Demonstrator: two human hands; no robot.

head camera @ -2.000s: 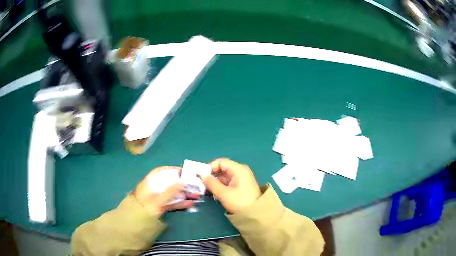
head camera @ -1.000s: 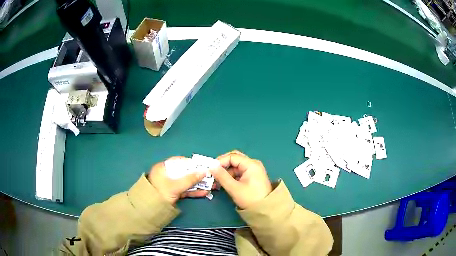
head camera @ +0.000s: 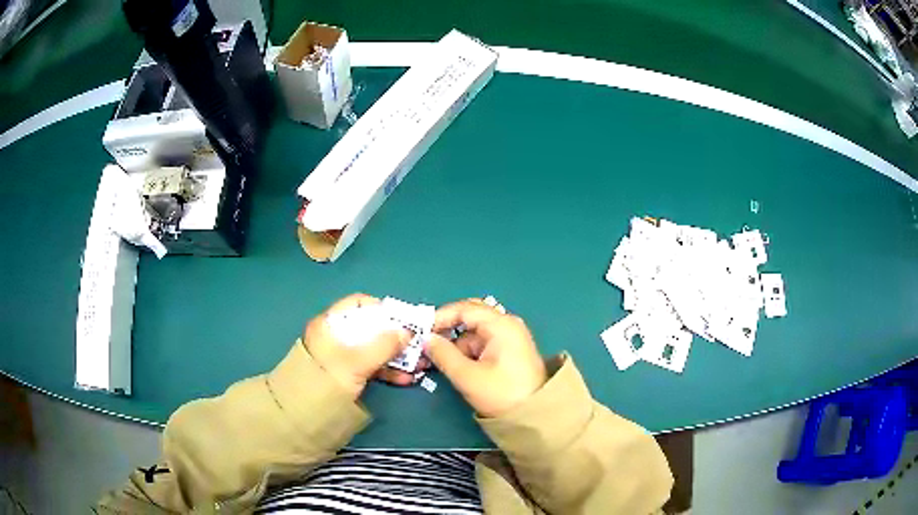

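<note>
My left hand (head camera: 347, 342) holds a small stack of white cards (head camera: 408, 324) near the front edge of the green bench. My right hand (head camera: 491, 357) is at the right edge of the top card, thumb and index finger closed at it; whether they pinch the card or a small piece is hidden. A tiny white piece (head camera: 429, 384) lies just below the hands, and another (head camera: 493, 303) shows just above my right hand. A loose card pile (head camera: 695, 287) lies to the right; some cards have small dark square openings.
A long white carton (head camera: 403, 131) lies diagonally, its near end open. A small open carton (head camera: 315, 86) stands behind it. At left are a black-and-white boxed unit (head camera: 216, 223), a narrow white box (head camera: 107, 302) and a black tube (head camera: 191, 80). A blue stool (head camera: 851, 438) is at lower right.
The whole view has shifted slightly since a second ago. My hands remain together at the cards. A tiny white piece now shows above my right hand.
</note>
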